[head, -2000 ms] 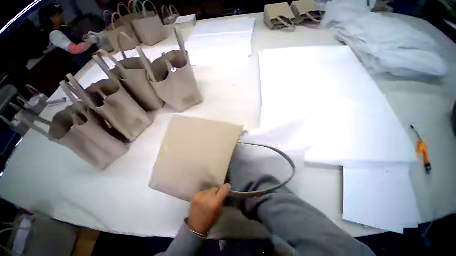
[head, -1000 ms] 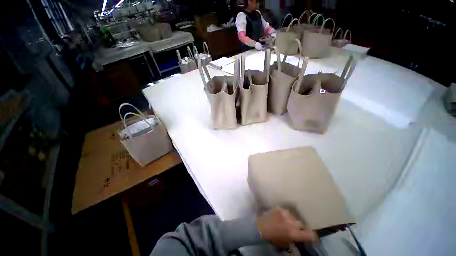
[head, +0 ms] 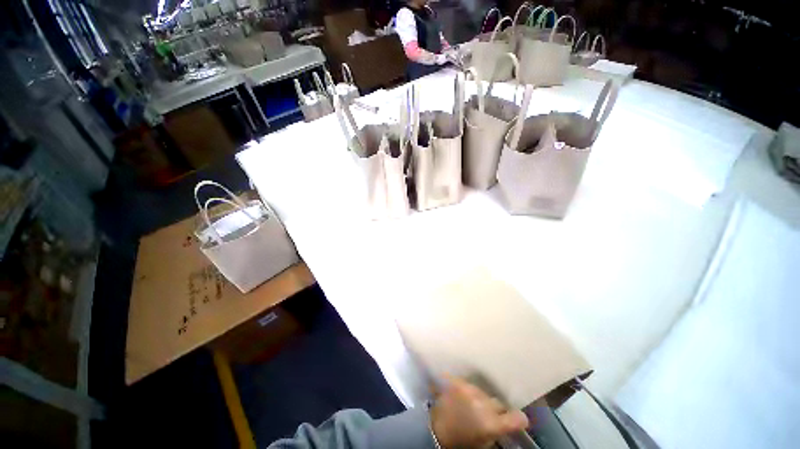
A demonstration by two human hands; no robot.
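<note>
A taupe tote bag (head: 496, 338) lies flat near the table's front edge, its dark opening towards me at the lower right. My left hand (head: 474, 416), slightly blurred, grips the bag's lower edge beside the opening. A grey sleeve, apparently my right arm, shows at the bottom edge by the opening and a handle. My right hand is not visible; whether it is inside the bag cannot be told. Several taupe totes stand open in a row beyond, the nearest right one (head: 544, 175) showing a small shiny dot inside its rim.
White sheets (head: 737, 342) lie at the right, more (head: 671, 153) further back. A white-filled tote (head: 250, 250) stands on brown cardboard (head: 175, 298) left of the table (head: 351, 263). A person (head: 421, 39) stands at the far side near more totes. A dark aisle with a yellow line lies lower left.
The view has swung left since the first frame, bringing the cardboard and aisle into sight. The flat tote remains in my left hand's grip. The standing totes appear unmoved.
</note>
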